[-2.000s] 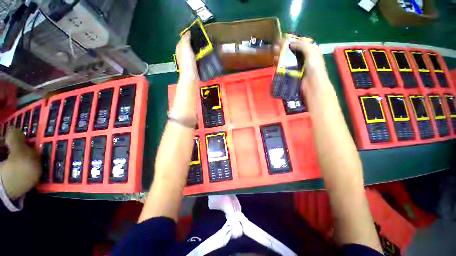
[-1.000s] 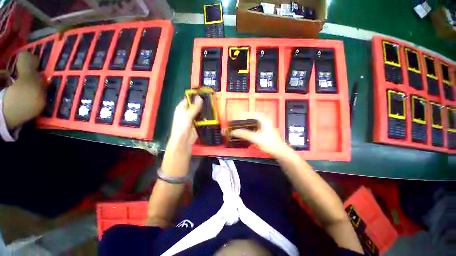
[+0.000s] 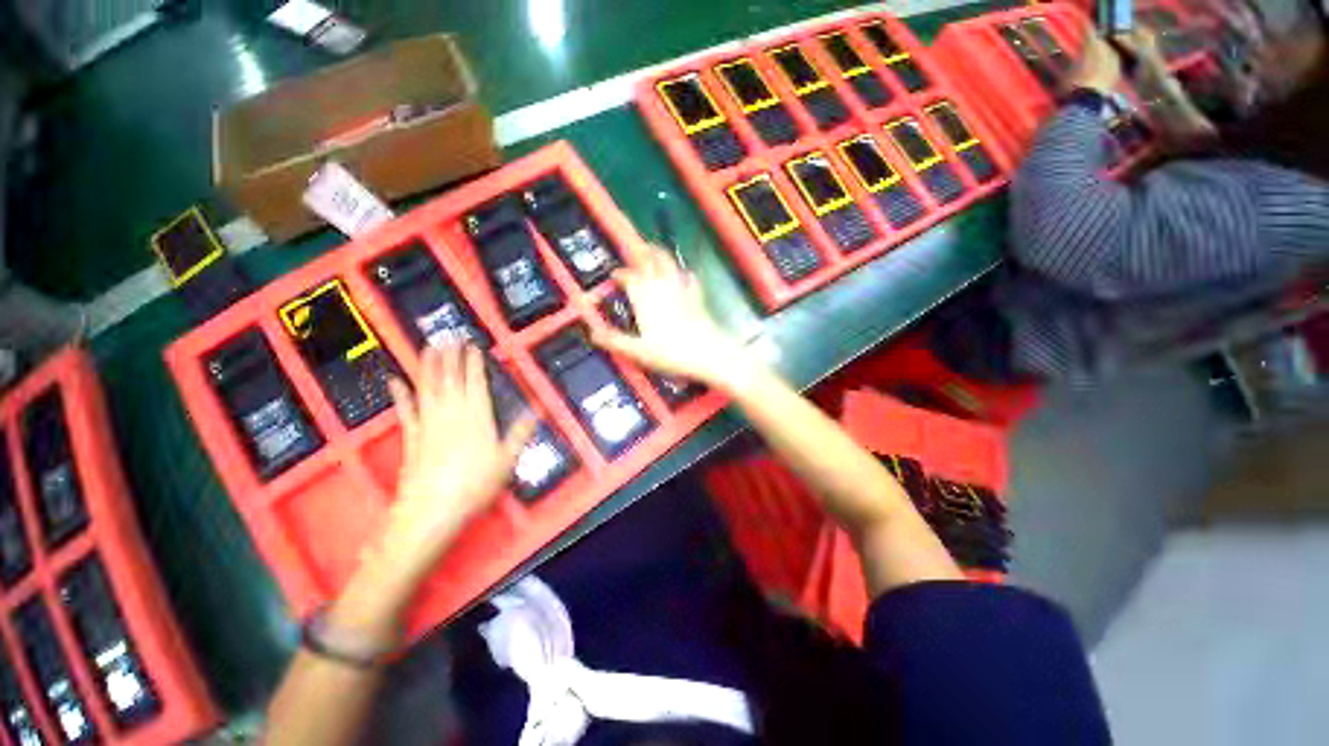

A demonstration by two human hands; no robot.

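The red foam tray point(image 3: 314, 561) lies slanted in front of me. Its far row holds face-down black phones point(image 3: 263, 405) and one yellow-framed keypad phone point(image 3: 335, 350). More face-down phones point(image 3: 595, 386) lie in its near row; the near-left pocket is bare. My left hand point(image 3: 452, 437) is palm down with fingers apart over the near row, partly covering a phone point(image 3: 539, 464). My right hand point(image 3: 668, 324) is at the near-right pocket, thumb and fingers around a dark phone point(image 3: 618, 309) that it mostly hides.
A brown carton point(image 3: 357, 131) stands behind the tray, with a pale block point(image 3: 347, 197) at its near side. A yellow-framed phone point(image 3: 190, 248) lies left of the carton. Phone trays stand left point(image 3: 124, 510) and right point(image 3: 773, 277). A person in striped sleeves point(image 3: 1166, 204) works at right.
The view has turned, so the tray appears slanted. My left hand no longer holds the yellow-framed phone. My right hand has moved to the near-right pocket. More near-row pockets hold face-down phones.
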